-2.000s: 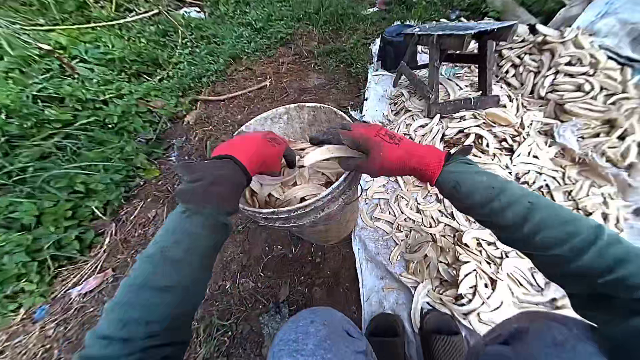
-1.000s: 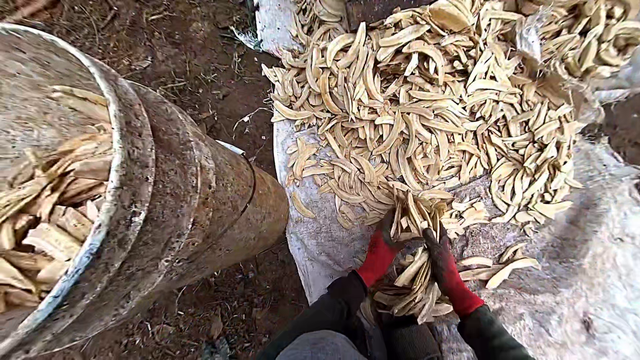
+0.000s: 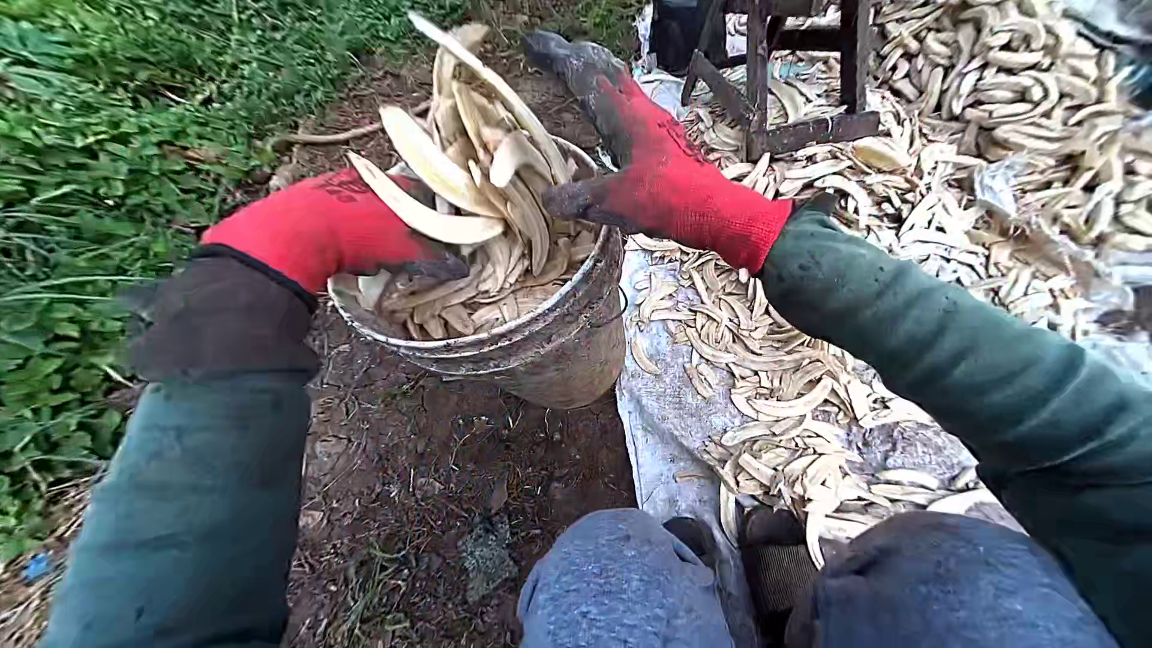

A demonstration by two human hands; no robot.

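Observation:
A bunch of pale, curved dried peels or slices [image 3: 477,162], perhaps banana or plantain, is over the mouth of a dirty plastic bucket [image 3: 549,351]. My left hand [image 3: 337,225], in a red and black work glove, is at the bunch's left side, its fingers partly hidden behind and below the pieces. On the right, my right hand [image 3: 652,162], in a matching glove, has its fingers spread, with the thumb beside the bunch. More such pieces lie inside the bucket. Whether my left hand grips the bunch firmly is unclear.
A pale woven sheet [image 3: 661,405] on the right carries a wide spread of the same pieces [image 3: 783,387]. A dark wooden stool [image 3: 765,99] stands on it at the back. Green plants [image 3: 99,180] grow on the left, beside bare soil [image 3: 423,504]. My knees are at the bottom.
Both hands have moved from the pieces on the sheet, where they were gathering some, to the bucket. The right hand's fingers are now spread. The view has swung markedly.

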